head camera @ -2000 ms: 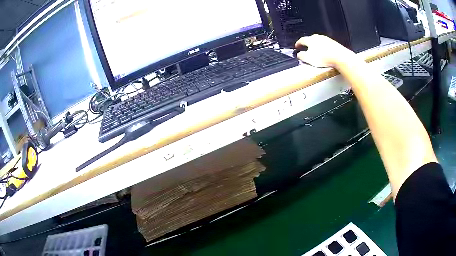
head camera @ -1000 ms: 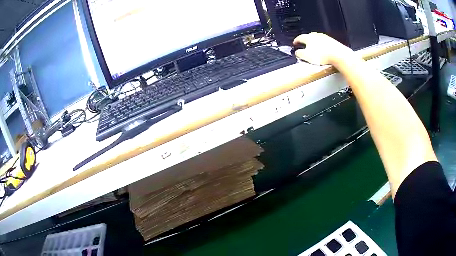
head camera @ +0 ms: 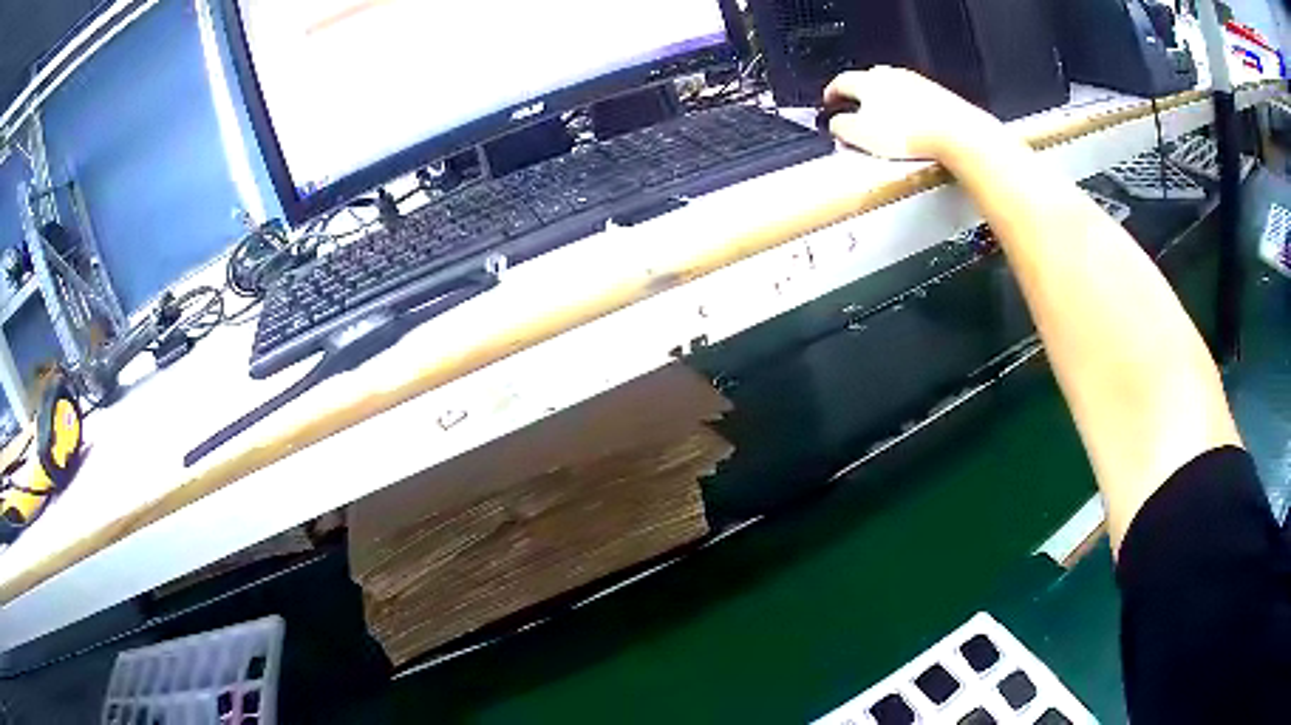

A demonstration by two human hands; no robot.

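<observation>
My right hand (head camera: 892, 113) rests on the white shelf, fingers curled over a small black computer mouse (head camera: 835, 119) that is mostly hidden under it. The black keyboard (head camera: 524, 213) lies to its left, below the large black-framed monitor (head camera: 482, 78), which shows a mostly white display. My left hand is out of the picture.
The black computer case (head camera: 906, 50) stands behind my hand. Brown cardboard sheets (head camera: 538, 524) are stacked under the shelf (head camera: 595, 312). A white tray with dark units (head camera: 977, 687) is at the bottom edge, a pale tray (head camera: 191, 673) at lower left, a yellow-black object (head camera: 57, 432) at far left.
The view has shifted slightly, so the shelf, monitor and keyboard appear a little higher and further left. My right hand stays at the mouse.
</observation>
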